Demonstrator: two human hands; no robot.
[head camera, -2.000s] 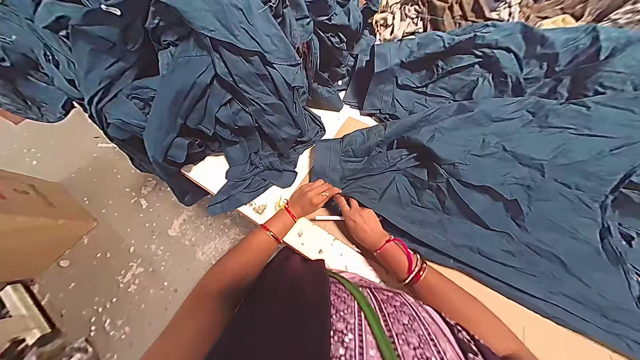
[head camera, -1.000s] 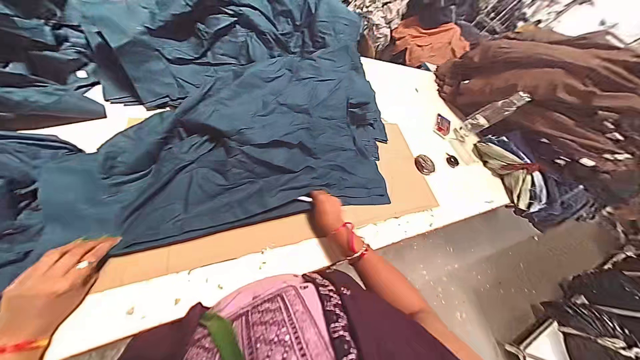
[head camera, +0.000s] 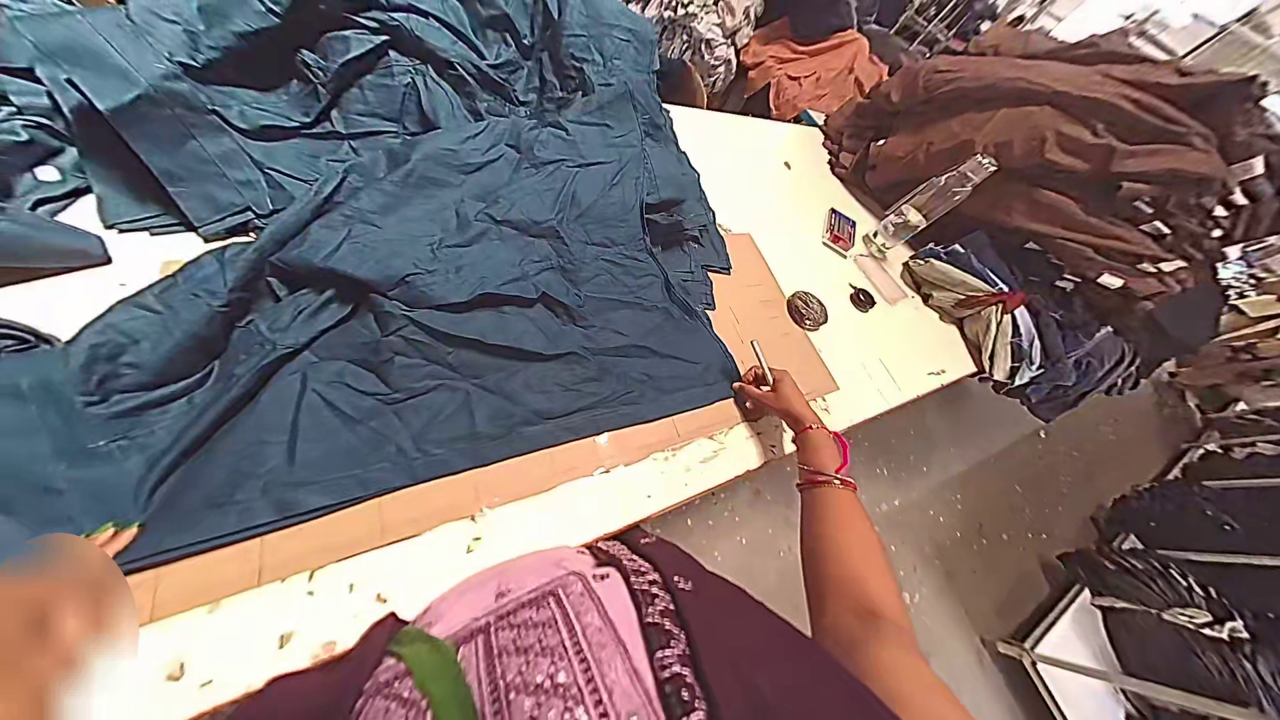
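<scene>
A dark blue garment (head camera: 480, 330), layered and wrinkled, lies over a cardboard sheet (head camera: 420, 500) on a white table. My right hand (head camera: 775, 397) is at the garment's lower right corner, its fingers closed around a slim white pen-like tool (head camera: 762, 362) whose end points up. At the lower left, my left hand (head camera: 75, 600) is largely blurred; one fingertip shows against the garment's lower edge, and whether it grips the cloth is hidden.
More blue garments (head camera: 180, 130) are heaped at the back left. On the white table (head camera: 765, 170) stand a clear bottle (head camera: 930, 203), a small box (head camera: 839, 231), a dark round item (head camera: 806, 310) and a black ring-shaped item (head camera: 862, 297). Brown garments (head camera: 1040, 130) are piled at the right.
The view has swung toward the table's right end since two seconds ago. My hands, close together then, are now far apart. My right hand has moved along the lower edge to the corner.
</scene>
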